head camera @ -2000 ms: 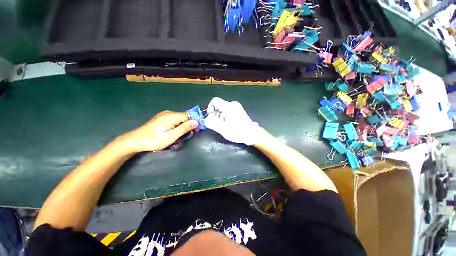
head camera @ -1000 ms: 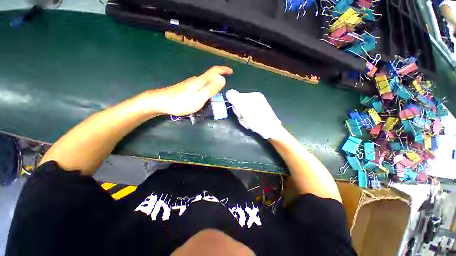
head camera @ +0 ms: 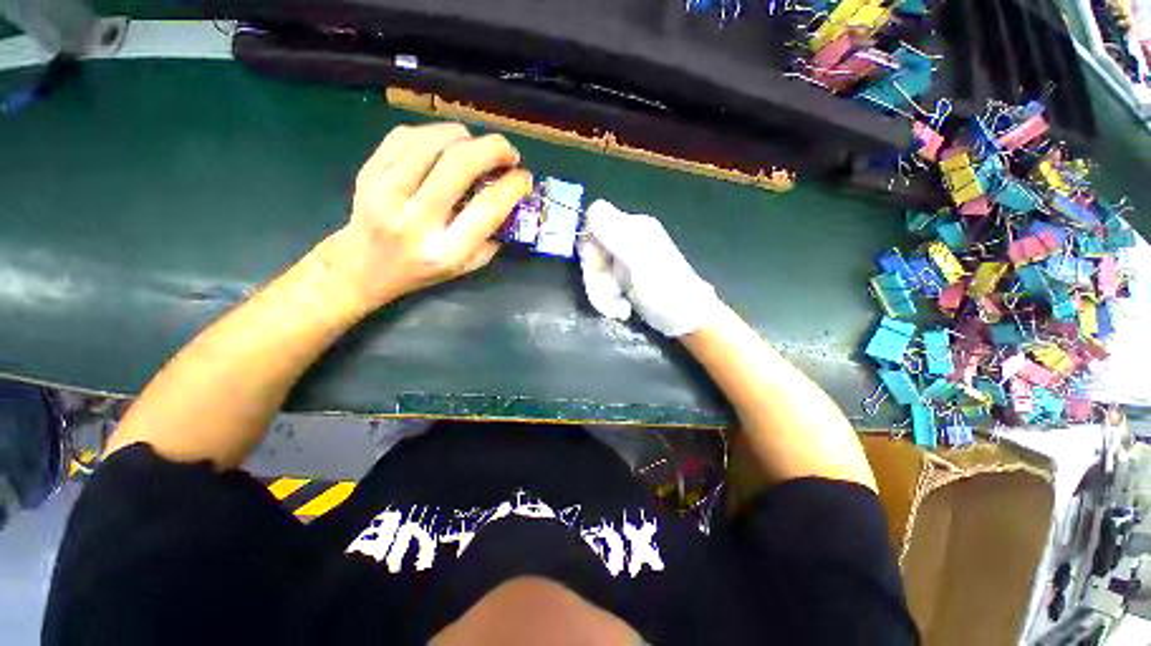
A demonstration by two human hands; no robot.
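My bare left hand (head camera: 436, 208) is closed around a small dark, purplish workpiece (head camera: 519, 223), mostly hidden by the fingers. A light-blue binder clip (head camera: 560, 216) sits at the workpiece's right end. My right hand (head camera: 641, 268), in a white glove, has its fingertips at the clip's right side, where the wire handle is. Both hands are above the dark-green bench (head camera: 530, 341). Whether other clips are on the workpiece is hidden.
A black compartment tray (head camera: 707, 76) lies at the far side, with coloured clips in it. A yellow-brown strip (head camera: 593, 136) runs along its near side. A loose clip pile (head camera: 997, 284) lies at the right. An open cardboard box (head camera: 972, 555) stands below the bench edge.
My left hand has gone from lying flat over the workpiece to gripping it, and the workpiece is turned and farther from me. My right hand stays at the clip. The view has shifted and tilted.
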